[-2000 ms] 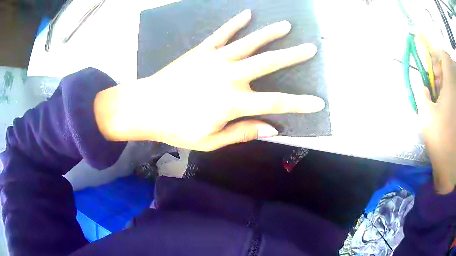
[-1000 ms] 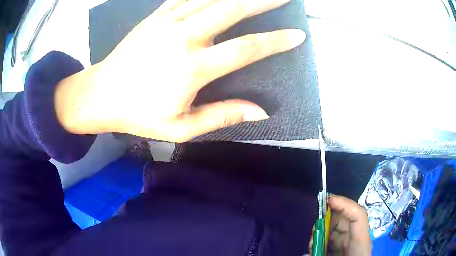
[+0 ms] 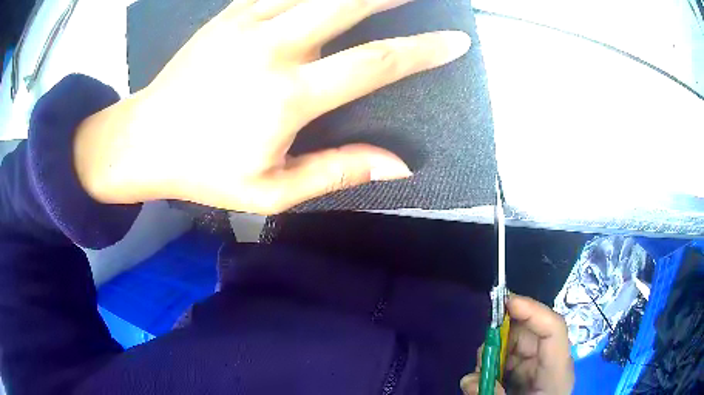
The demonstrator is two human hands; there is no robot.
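A dark rib knit piece [image 3: 432, 116] lies flat on the white machine table, its front edge along the table's front edge. My left hand [image 3: 231, 108] lies spread and palm down on it, with some fingertips cut off by the top of the picture. My right hand [image 3: 536, 347], at the lower right, holds scissors [image 3: 500, 262] with one green and one yellow handle. The blades point away from me, with the tips at the knit's front right corner. Whether they have cut into the fabric I cannot tell.
The white table [image 3: 587, 131] has a thin dark curved line to the right. Thin dark cords [image 3: 52, 42] lie at the far left. Below right are shiny crumpled cloth [image 3: 598, 289] and a blue crate [image 3: 641, 332] with dark pieces. Another blue thing [image 3: 154, 285] shows at the lower left.
My right hand has brought the scissors from the table's right side to the knit's front right corner. The knit and my left hand appear further left in view.
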